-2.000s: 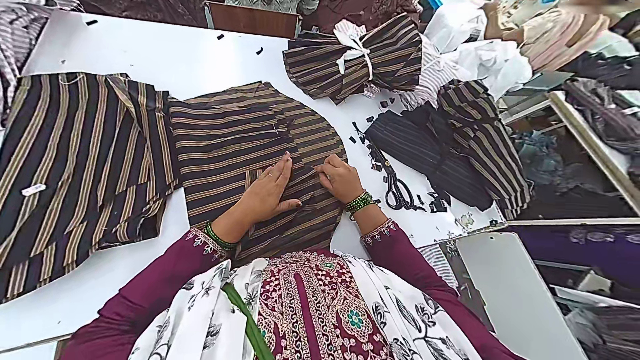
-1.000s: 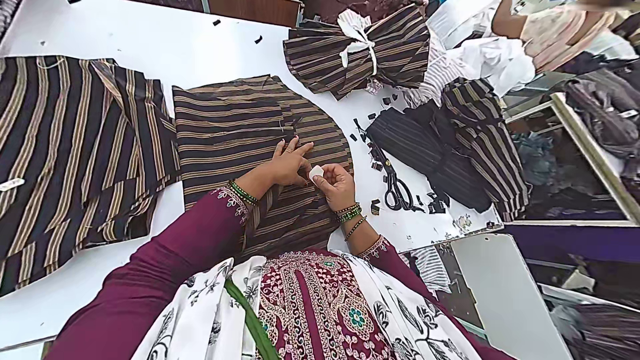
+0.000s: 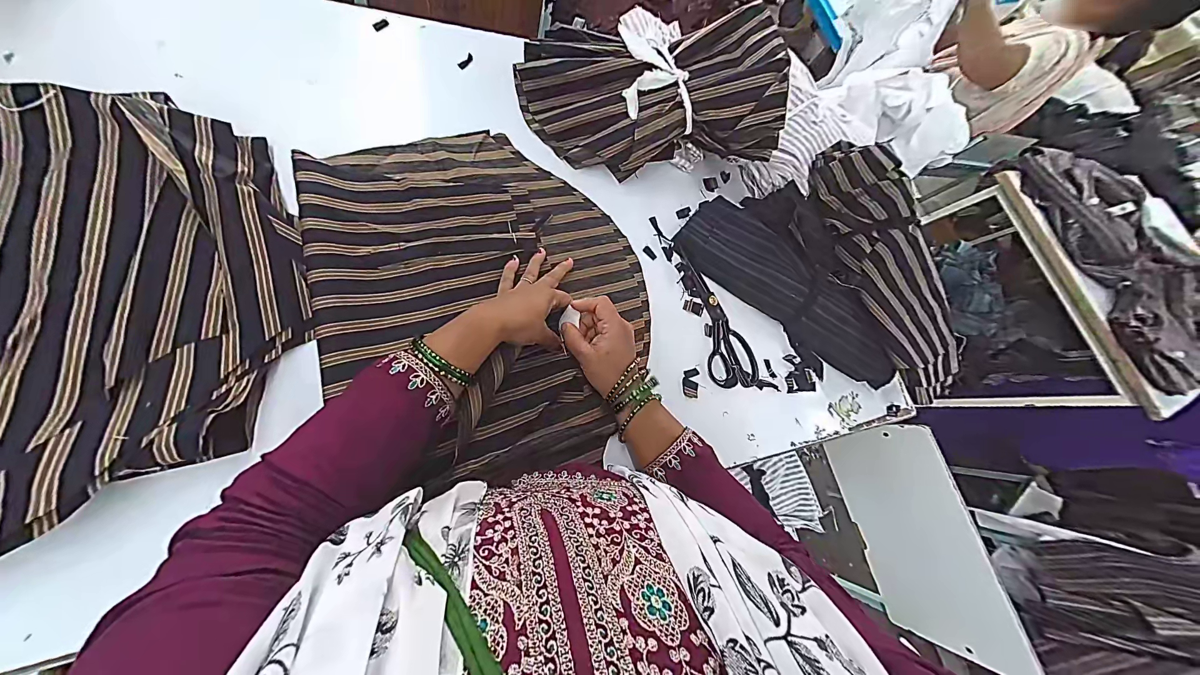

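Note:
Black and tan striped fabric pieces lie stacked in front of me on the white table. My left hand rests on them with its fingers spread; its thumb side is close to my right hand. Between the thumb and fingers of my right hand is a small white piece, perhaps tailor's chalk, held low over the cloth. Black-handled scissors lie on the table to the right of the stack, among small dark fabric scraps.
More striped fabric lies at the left. A striped bundle tied with white cloth sits at the back. Folded dark pinstriped fabric and a striped roll lie at the right, near the table edge. Another person's arm shows at the top right.
Two seconds ago my left hand lay flat on the striped fabric, apart from my right hand. Now the hands are close together, and the white piece shows in my right hand.

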